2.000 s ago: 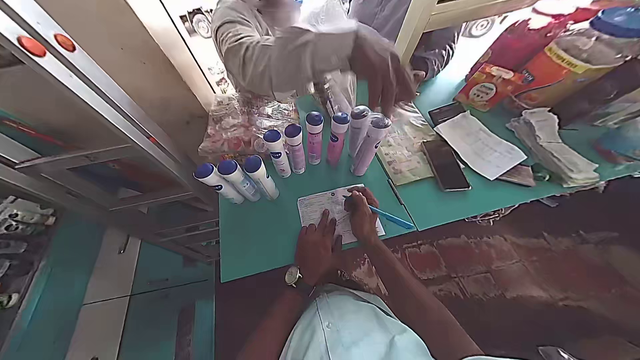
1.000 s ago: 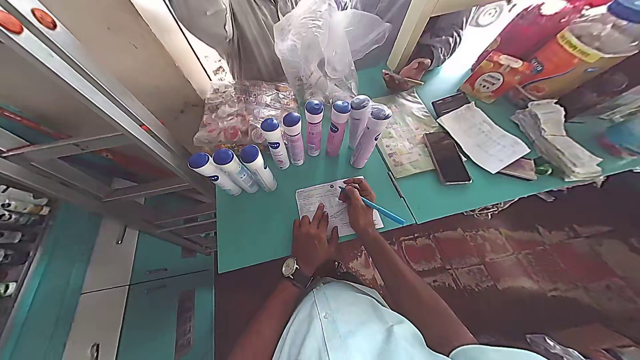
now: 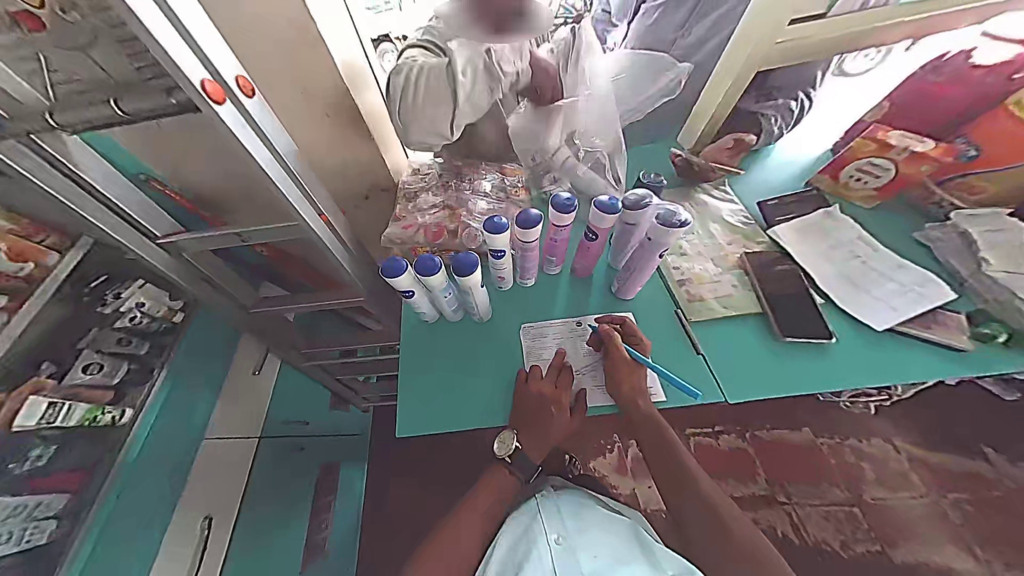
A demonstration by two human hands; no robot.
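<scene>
A printed paper sheet lies on the green counter. My left hand rests on its lower left part, fingers apart, with a round watch on the wrist. My right hand grips a light blue pen, its tip end over the upper part of the sheet. Behind the paper stand several Nivea spray cans with blue caps: white ones at the left, a slim white one, and pink ones toward the right.
Across the counter a person's hand holds a clear plastic bag. Wrapped packets lie behind the cans. At right are another person's hand, a smartphone, a white paper and an orange box. A metal-framed cabinet stands left.
The person across the counter has drawn back the arm that reached over the cans and now holds the plastic bag up behind them. My hands stay on the paper and pen.
</scene>
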